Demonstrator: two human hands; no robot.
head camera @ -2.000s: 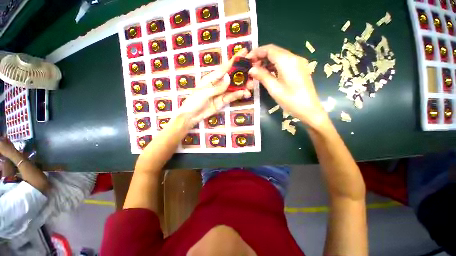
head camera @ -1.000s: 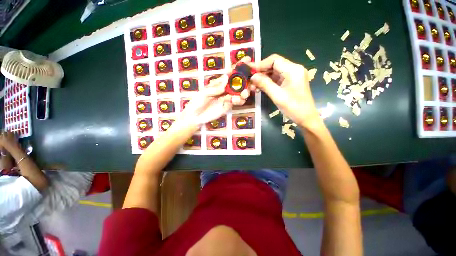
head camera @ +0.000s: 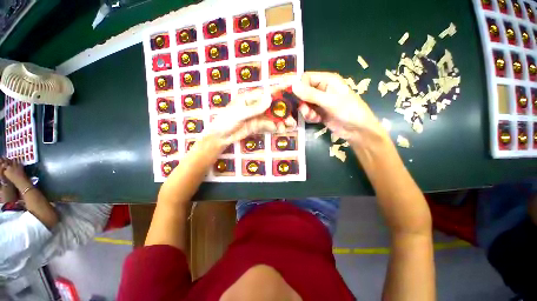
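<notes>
My left hand [head camera: 244, 120] holds a red-and-black unit [head camera: 280, 108] with a shiny gold disc facing up, above the right part of the parts tray. My right hand [head camera: 332, 103] touches the unit's right side with its fingertips. Whether a small dark piece is between those fingers cannot be told. The white parts tray [head camera: 226, 31] holds rows of similar units. One unit [head camera: 161, 62] in the left column shows a red face with a grey round spot. The top right pocket [head camera: 279, 14] is empty and tan. My left hand and forearm hide several pockets.
Cream strips with dark bits [head camera: 419, 82] lie right of the tray. Another parts tray [head camera: 493, 88] stands at the far right. A cream fan [head camera: 36, 84], a mobile phone [head camera: 50, 124] and another tray [head camera: 21, 130] are at the left. Another person's arm [head camera: 28, 189] is at the left edge.
The unit has turned in my fingers and moved slightly down. My right hand's fingers have shifted from the unit's upper right to its right side. Both hands stay over the tray's right part.
</notes>
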